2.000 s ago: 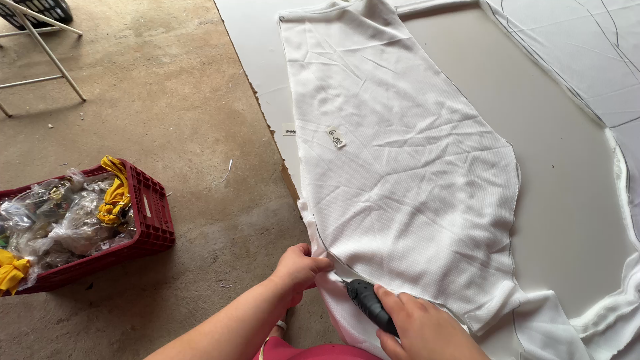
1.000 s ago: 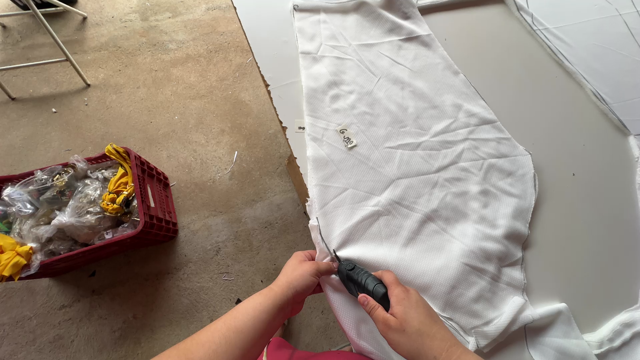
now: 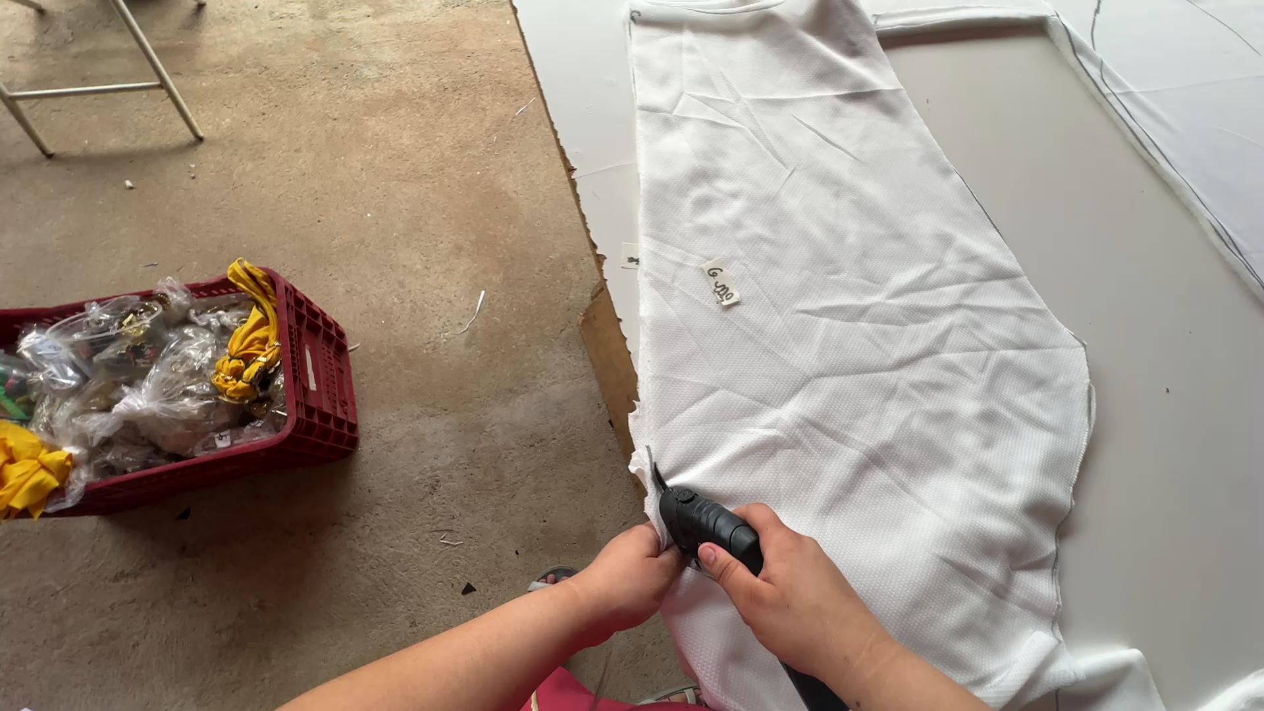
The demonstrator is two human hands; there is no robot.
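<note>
White textured fabric (image 3: 839, 326) lies in a layered, wrinkled piece along the left side of the table, with a small written tag (image 3: 720, 283) on it. My right hand (image 3: 790, 583) is closed around a black handheld cutting tool (image 3: 711, 523), whose narrow tip points up and left at the fabric's left edge. Just left of the tool, my left hand (image 3: 637, 578) pinches the fabric edge at the table's side. The tool's front overlaps the fabric held there, and whether the blade touches cloth cannot be told.
A dark red plastic crate (image 3: 316, 365) with clear bags and yellow cloth stands on the concrete floor (image 3: 444, 247) at left. Metal stand legs (image 3: 158, 69) are at top left. The pale tabletop (image 3: 1165, 415) has a ragged left edge; more white fabric (image 3: 1185, 188) lies at right.
Since two seconds ago, the black tool has turned from pointing more leftward to pointing up along the fabric's left edge. My left hand still pinches that edge beside it.
</note>
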